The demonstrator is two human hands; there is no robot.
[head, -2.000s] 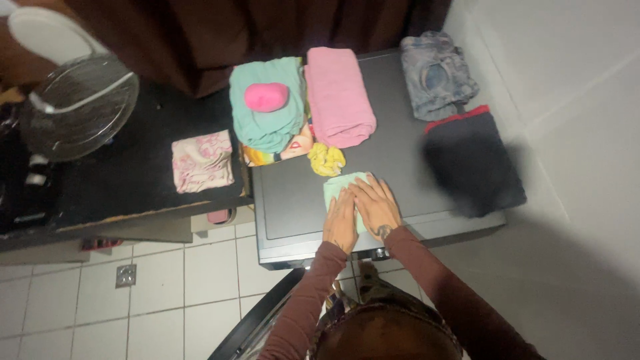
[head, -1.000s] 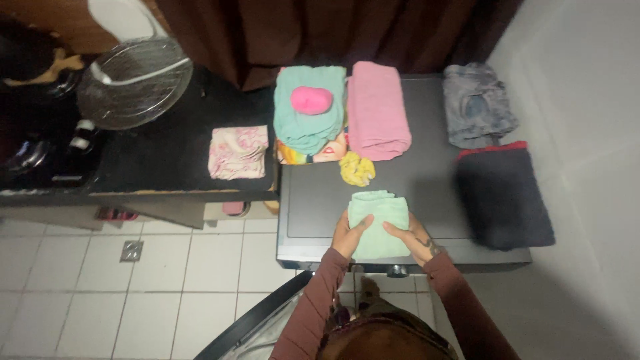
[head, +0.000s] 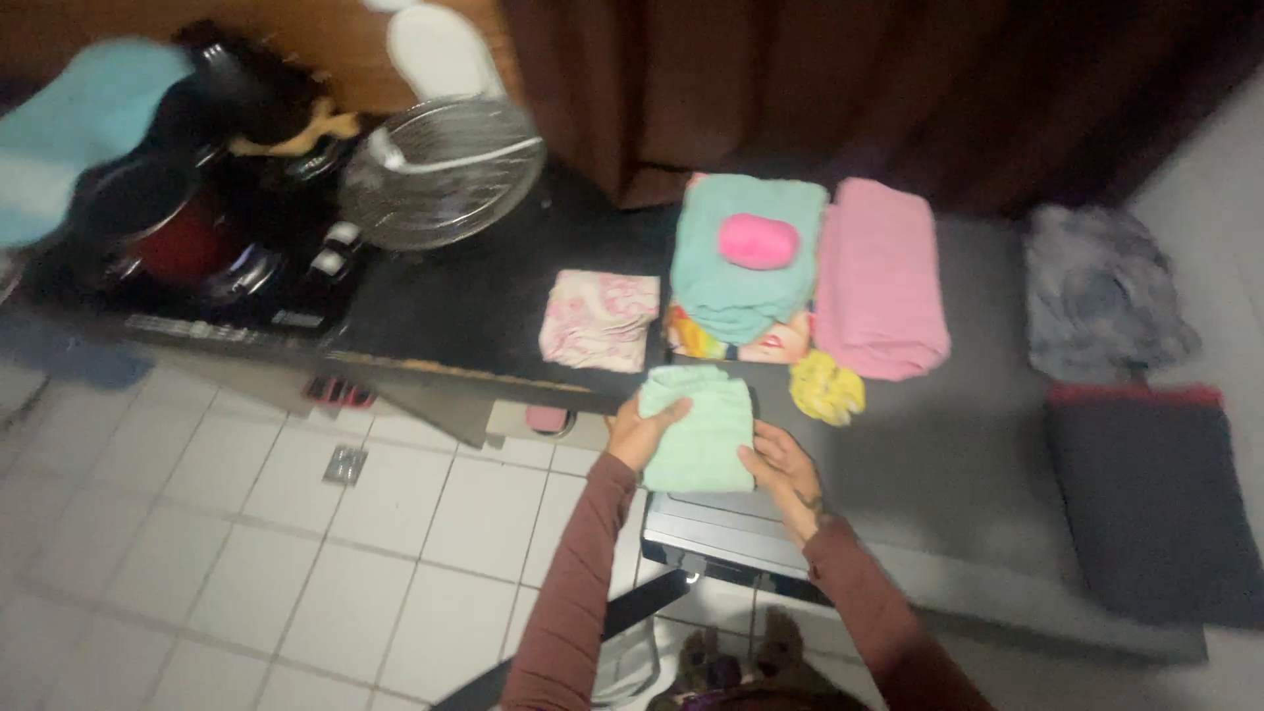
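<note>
A folded mint-green cloth [head: 697,434] is held up above the front left edge of the grey appliance top. My left hand [head: 642,432] grips its left side, thumb on top. At its right side, my right hand [head: 785,476] holds the edge between thumb and fingers. Just right of the cloth lies a yellow scrunchie [head: 828,387]. Behind are a folded teal cloth [head: 741,296] with a bright pink rounded object [head: 757,241] on it, and a folded pink towel [head: 882,281]. A folded pink-and-white patterned cloth [head: 600,321] lies on the black counter.
Folded grey patterned fabric [head: 1106,291] and a dark folded cloth [head: 1155,494] with a red edge lie at the right. Left on the black counter [head: 444,316] are a wire-mesh strainer [head: 444,173] and a dark red pot [head: 178,242] on a stove. A brown curtain hangs behind.
The mint-green cloth, under both hands on the appliance top two seconds ago, has been lifted and carried left toward the black counter. The view has shifted left.
</note>
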